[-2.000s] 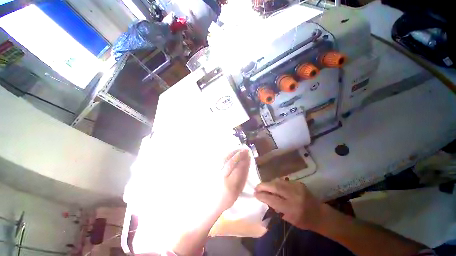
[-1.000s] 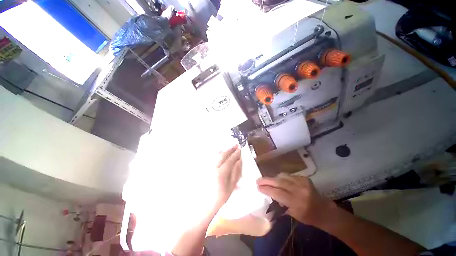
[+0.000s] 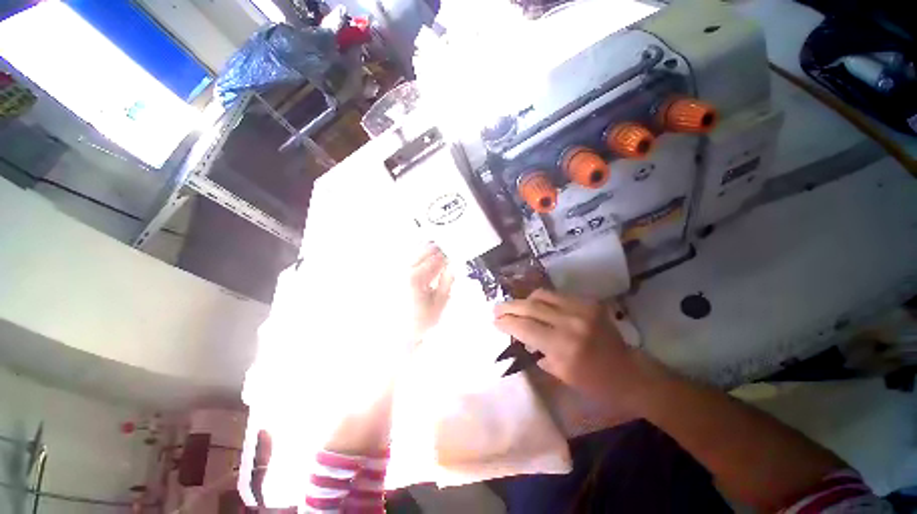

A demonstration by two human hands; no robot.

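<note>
A white to cream fabric piece lies at the front of the overlock machine, its near edge hanging over the table edge. Its far part is washed out by glare. My left hand lies on the cloth left of the presser foot, its fingers partly lost in glare. My right hand pinches the cloth edge just in front of the foot. Dark pointed thread snips stick out under my right palm.
Four orange tension knobs sit in a row on the machine. More pale cloth lies at the lower right. A metal shelf with a blue plastic bag stands at the back left. A black tray is at the upper right.
Both hands have moved forward, the left beside the machine head and the right close to the foot. More of the fabric's near end now shows, spread flatter. The snips have moved with my right hand.
</note>
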